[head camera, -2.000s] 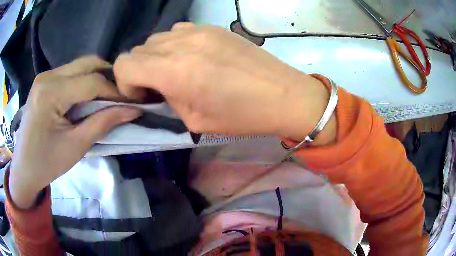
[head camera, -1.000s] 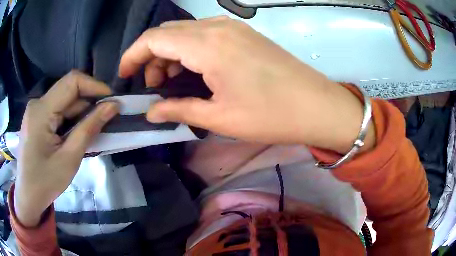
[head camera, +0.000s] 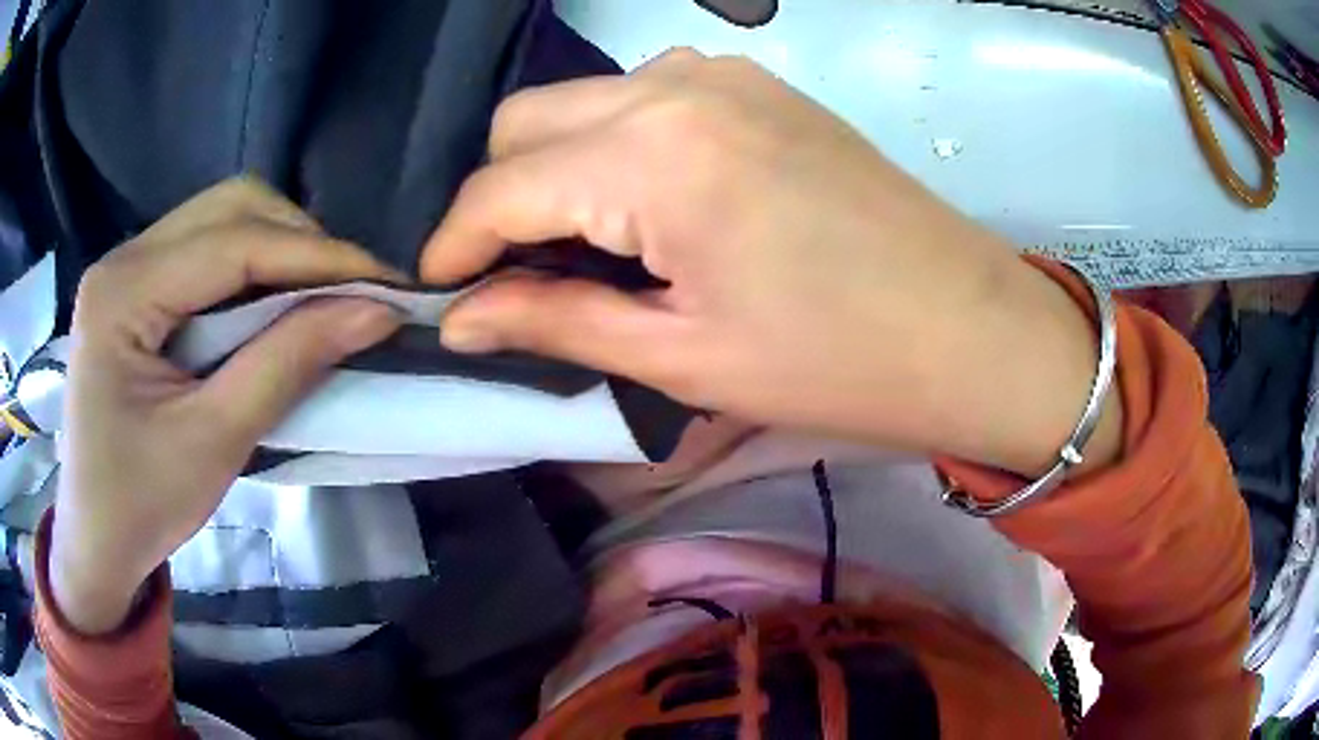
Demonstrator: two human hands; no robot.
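Note:
My left hand (head camera: 217,347) pinches the folded edge of a pale grey-white panel (head camera: 477,416) between thumb and fingers. My right hand (head camera: 752,246) pinches the same edge just to the right, its fingertips almost touching the left ones. A dark stripe (head camera: 492,359) runs along the panel below the fingertips and ends in a dark corner at the right. The dark garment body (head camera: 289,109) lies bunched behind the hands. The cloth inside the right hand's grip is partly hidden.
Scissors with orange-yellow and red handle loops (head camera: 1230,138) lie at the upper right on the white table (head camera: 926,130). A printed ruler (head camera: 1186,260) edges the table. More dark and pale cloth (head camera: 311,542) hangs over the lap. A bracelet is on my right wrist.
My right thumb and fingers, apart one second ago, have closed on the panel edge close to my left fingertips. More pale panel shows below. The scissors sit further right and higher than two seconds ago.

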